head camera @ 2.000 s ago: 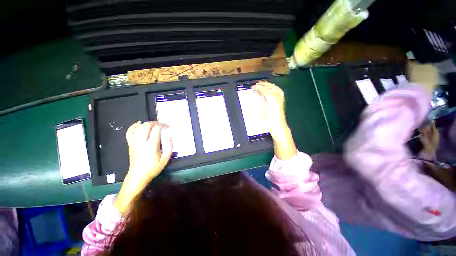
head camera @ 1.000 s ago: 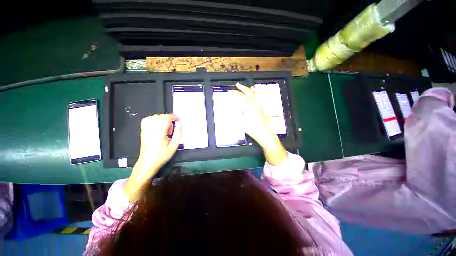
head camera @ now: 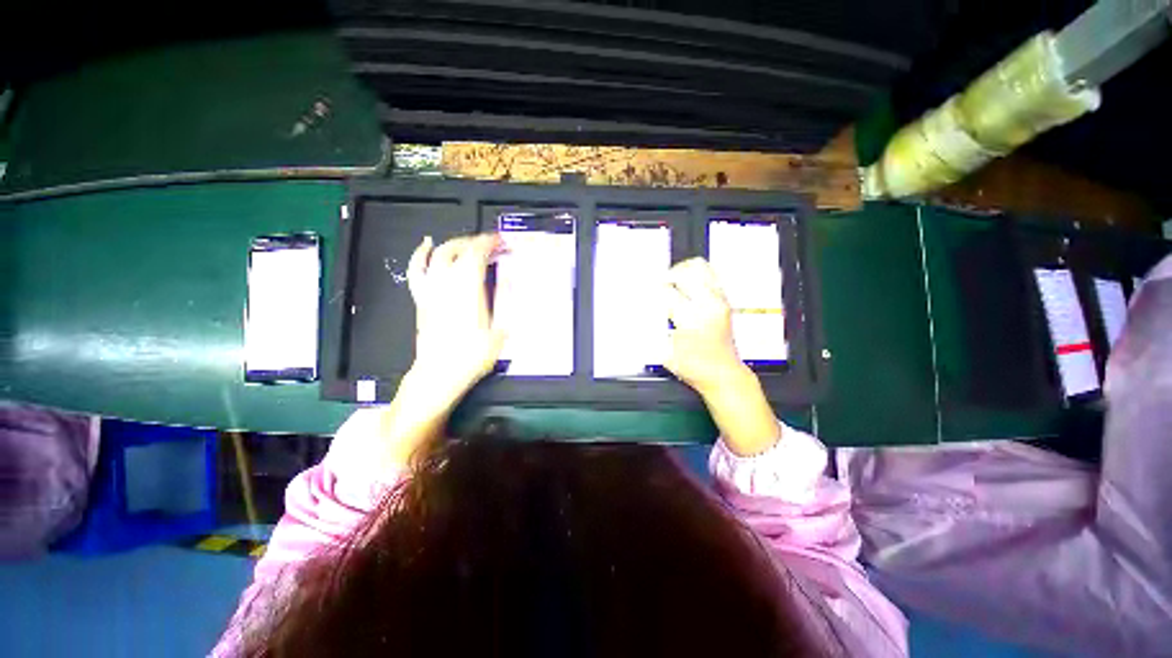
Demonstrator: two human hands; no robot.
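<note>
A black foam tray (head camera: 582, 397) with four recesses lies on the green mat. Its leftmost recess is empty; the other three hold lit phones. My left hand (head camera: 452, 302) is at the left edge of the second-recess phone (head camera: 540, 298), fingertips near its upper left edge; whether it grips is unclear. My right hand (head camera: 704, 321) is over the right edge of the third-recess phone (head camera: 630, 289), fingers bent. The rightmost phone (head camera: 758, 276) shows a yellow-orange line. A loose lit phone (head camera: 283, 309) lies on the mat left of the tray.
Stacked black trays (head camera: 617, 77) stand behind a wooden strip (head camera: 668, 165). A yellowish wrapped pole (head camera: 977, 126) is at the upper right. A neighbouring tray with lit phones (head camera: 1067, 332) and a person's pink sleeve (head camera: 1137, 354) are at the right. A blue stool (head camera: 154, 489) is below left.
My right hand has moved from the rightmost phone to the third one, its fingers now bent. My left hand has moved up along the second phone. The view has shifted, moving the tray rightward in frame.
</note>
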